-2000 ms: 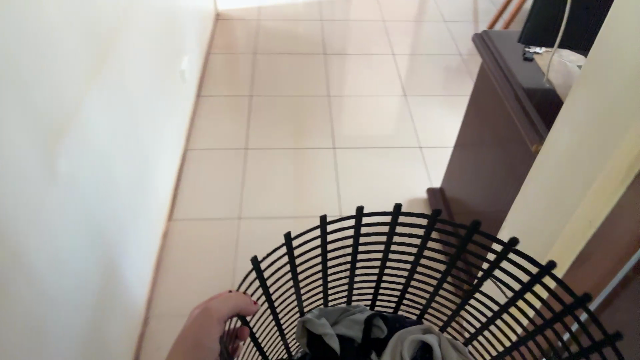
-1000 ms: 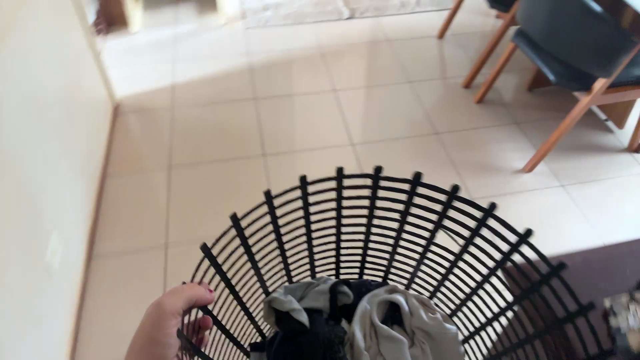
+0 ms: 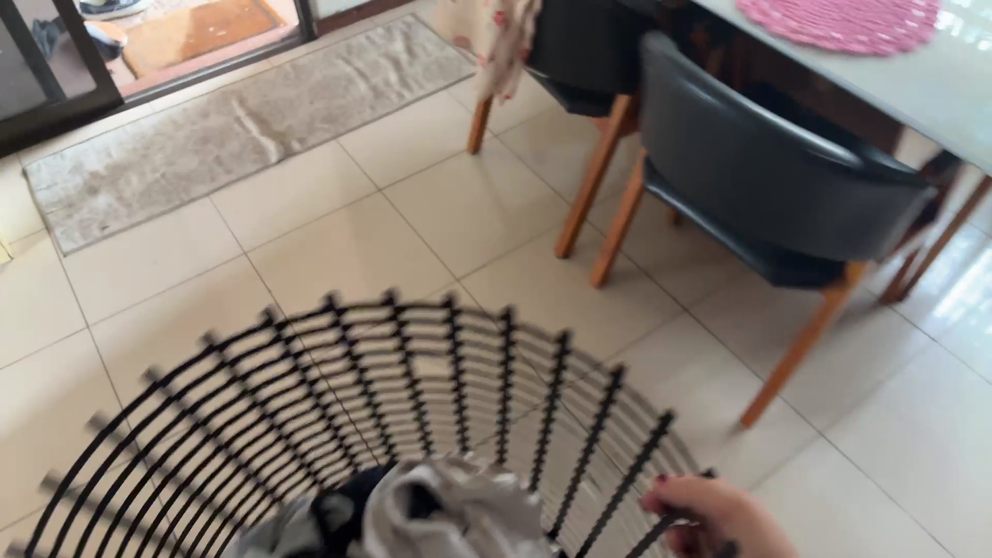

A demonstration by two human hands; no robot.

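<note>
A round black slatted basket [image 3: 451, 333] fills the lower part of the view, tilted so that its inside shows. Light grey cloth [image 3: 457, 508] and dark cloth [image 3: 353, 496] lie bunched at its bottom. At the lower right, my right hand [image 3: 717, 508] grips the basket's rim, its fingers curled over the edge and the nails painted dark red. My left hand is out of the frame.
Black chairs with wooden legs [image 3: 775, 170] stand by a white table [image 3: 845, 70] bearing a pink round mat [image 3: 852, 19]. A rumpled grey floor mat [image 3: 256, 132] lies before an open sliding door [image 3: 58, 70], with shoes [image 3: 105, 39] outside.
The view has swung from the hallway to the dining area and doorway. The left hand on the basket's rim has left the frame; the right hand has come into view on the other side.
</note>
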